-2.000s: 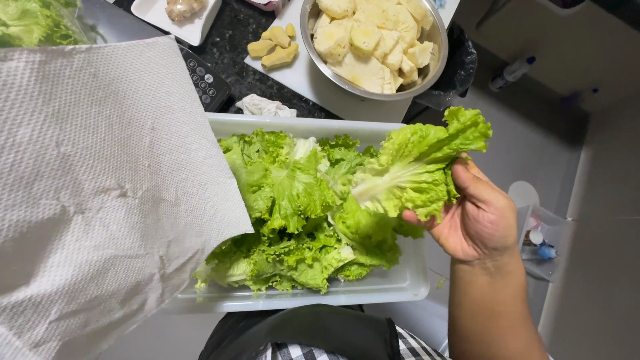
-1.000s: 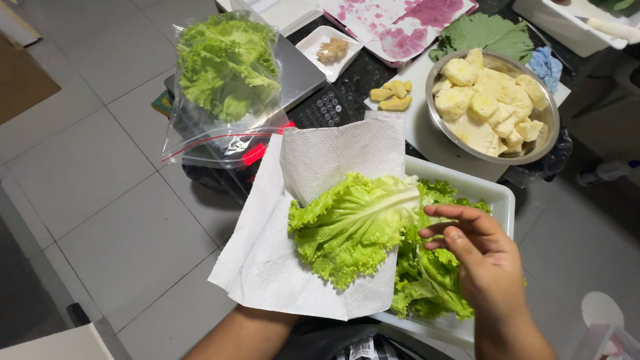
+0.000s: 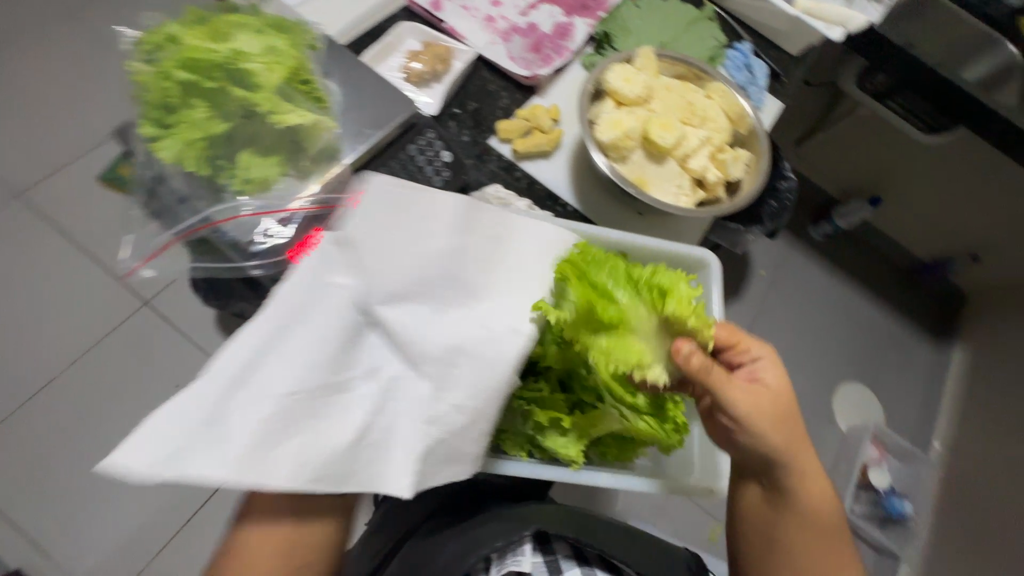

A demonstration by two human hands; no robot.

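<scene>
My right hand (image 3: 744, 392) pinches a curly green lettuce leaf (image 3: 632, 312) between thumb and fingers, above the right part of a white plastic tray (image 3: 608, 480). More lettuce leaves (image 3: 592, 416) lie in that tray. A large white paper towel (image 3: 344, 352) spreads over the left part of the tray and beyond it. My left forearm runs under the towel from below; the left hand itself is hidden beneath the paper. Left of the towel, a clear zip bag (image 3: 232, 120) with a red seal line holds more lettuce.
Behind the tray stands a steel bowl (image 3: 756, 168) of pale yellow chunks. Ginger-like pieces (image 3: 532, 132) lie on a white board (image 3: 576, 168). A small white dish (image 3: 392, 52), a pink-stained tray (image 3: 512, 32), a large green leaf (image 3: 664, 32) and a blue cloth (image 3: 746, 72) are farther back.
One second ago a leaf lay on the paper towel, with my right hand beside it; now the towel's top shows no leaf, and my right hand grips one over the tray.
</scene>
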